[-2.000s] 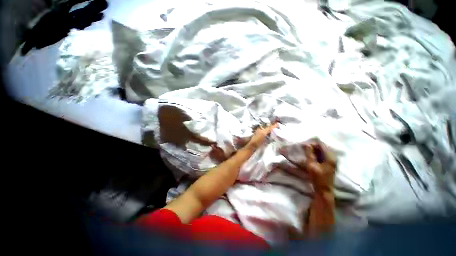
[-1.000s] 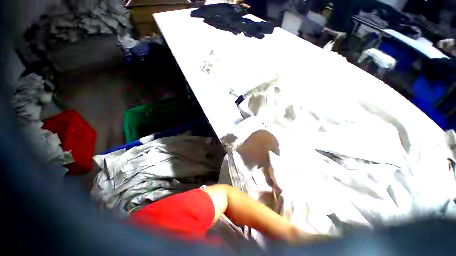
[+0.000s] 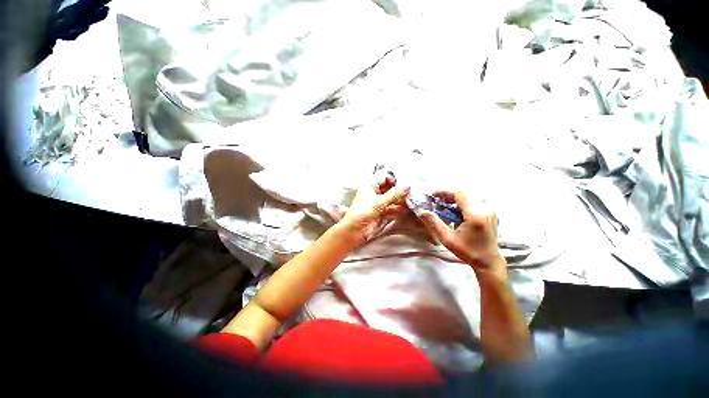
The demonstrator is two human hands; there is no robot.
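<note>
A large pale garment (image 3: 373,284) is spread over the table edge and down onto my lap. My left hand (image 3: 378,204) pinches a bit of its cloth near the middle of the view. My right hand (image 3: 466,227) is just to the right, closed around small blue-handled thread snips (image 3: 445,210). The snips' tip points left to the cloth at my left fingertips; the blades are hard to make out. The garment's pinkish-beige inside (image 3: 229,183) shows in an opening at the left. A small dark label or tape (image 3: 141,141) is at the cloth's left edge.
The white table (image 3: 117,185) has a heap of fine whitish scraps (image 3: 82,109) at the left and a dark garment (image 3: 74,22) at the far left corner. A crumpled pale garment pile (image 3: 622,132) lies at the right. Pale cloth (image 3: 194,280) shows low at the left.
The view has swung back from the left side, so the crates and far table are out of sight. Both hands show again, closer together than two seconds ago, with the snips at my left fingertips.
</note>
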